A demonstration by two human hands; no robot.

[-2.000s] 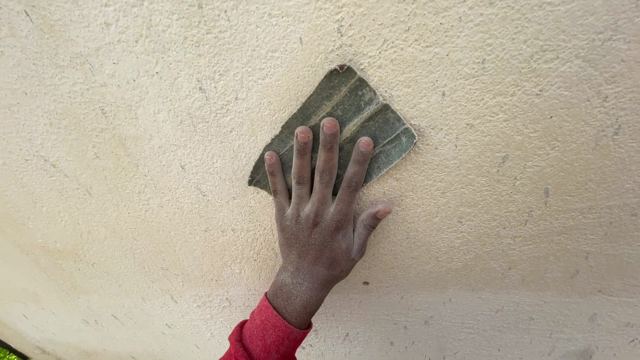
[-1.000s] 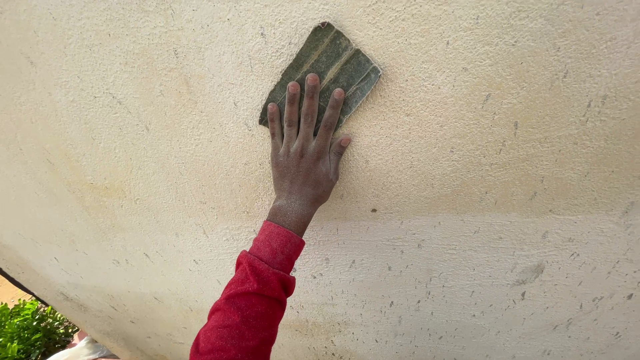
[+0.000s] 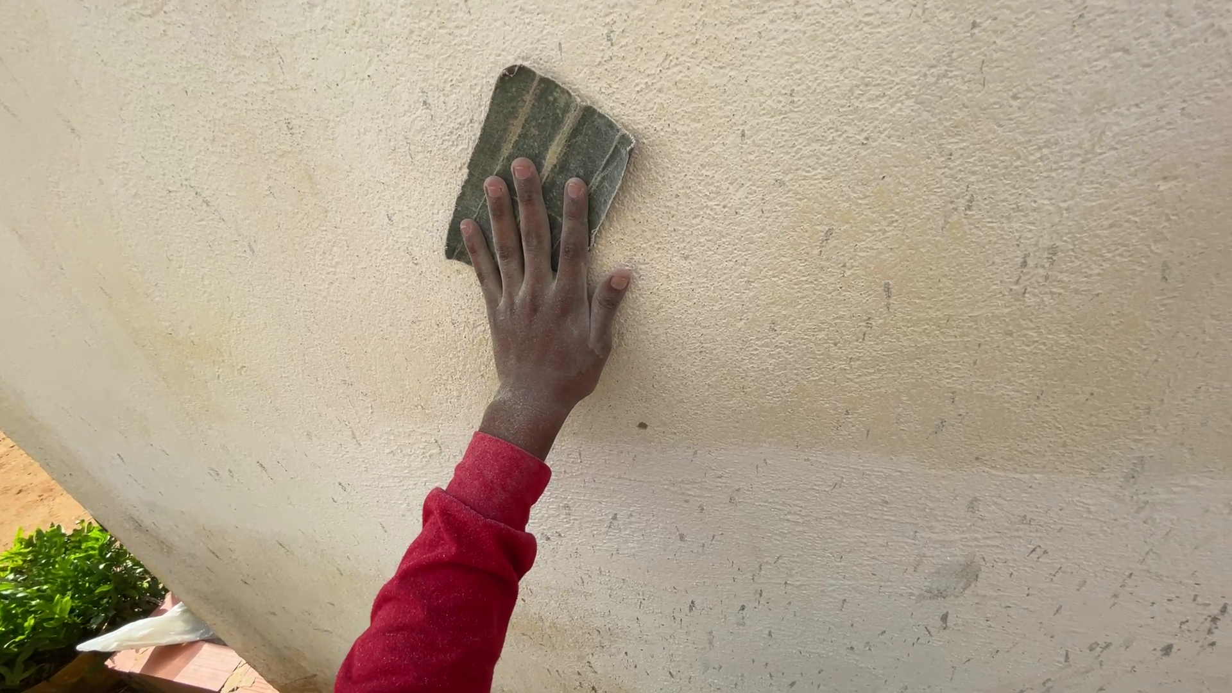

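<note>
My left hand (image 3: 544, 327) lies with its palm toward a rough, cream-coloured plastered wall (image 3: 866, 318). Under its spread fingers is a worn, dark grey-green sheet, apparently sandpaper (image 3: 539, 125), pressed flat on the wall. Pale creases run along the sheet, and its upper part shows beyond the fingertips. The thumb is off the sheet, out to the right. Pale dust covers the hand and wrist, below which a red sleeve begins. My right hand is out of view.
Dark flecks mark the wall, with a smoother, paler band (image 3: 818, 558) across its lower part. Beyond the wall's lower left edge are a leafy green plant (image 3: 67, 587), a whitish plastic-like piece (image 3: 154, 630), reddish paving (image 3: 197, 664) and orange-brown ground (image 3: 29, 486).
The sheet has turned to a more upright angle under my left hand, which still presses it on the wall. The view has shifted, showing more wall below and the plant at lower left.
</note>
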